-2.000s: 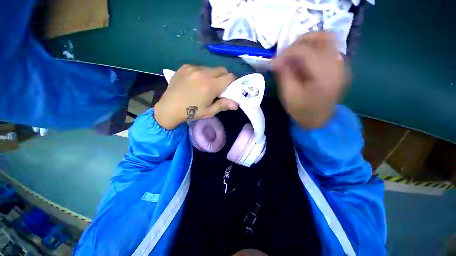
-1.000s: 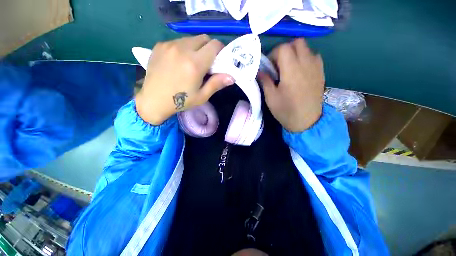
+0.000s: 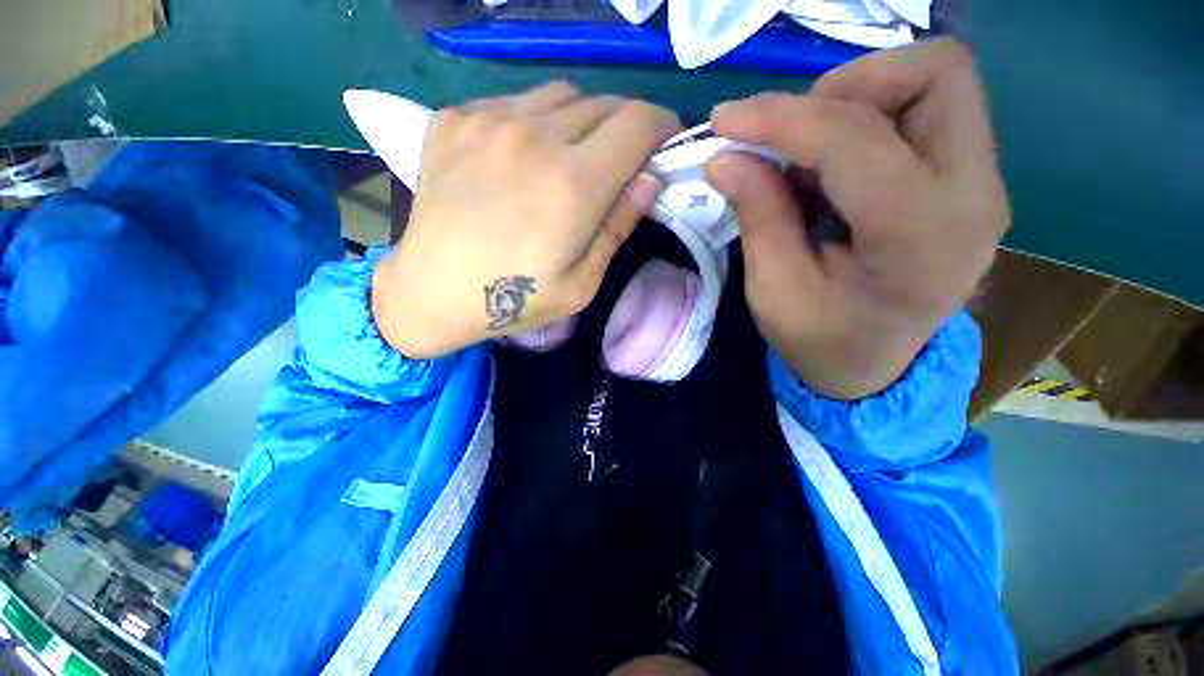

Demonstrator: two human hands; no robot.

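The cat-ear headset hangs below my hands in front of my dark top, with one pink cushioned cup in full view and the other mostly hidden behind my left hand. My left hand is closed over the headband. A fitted cat ear sticks out white beyond its far side. My right hand pinches a white ear cover between thumb and index finger, against the band beside my left fingertips. The joint between cover and band is partly hidden by my fingers.
A parts tray with a blue front edge and white ear pieces lies on the green bench. Brown cardboard is at the far left. A neighbour's blue sleeve is at the left. Cartons stand below the bench at right.
My right hand came back from the tray to the headband and now pinches a cover there. The ear beside my left fingers has turned edge-on. The neighbour's sleeve has shifted.
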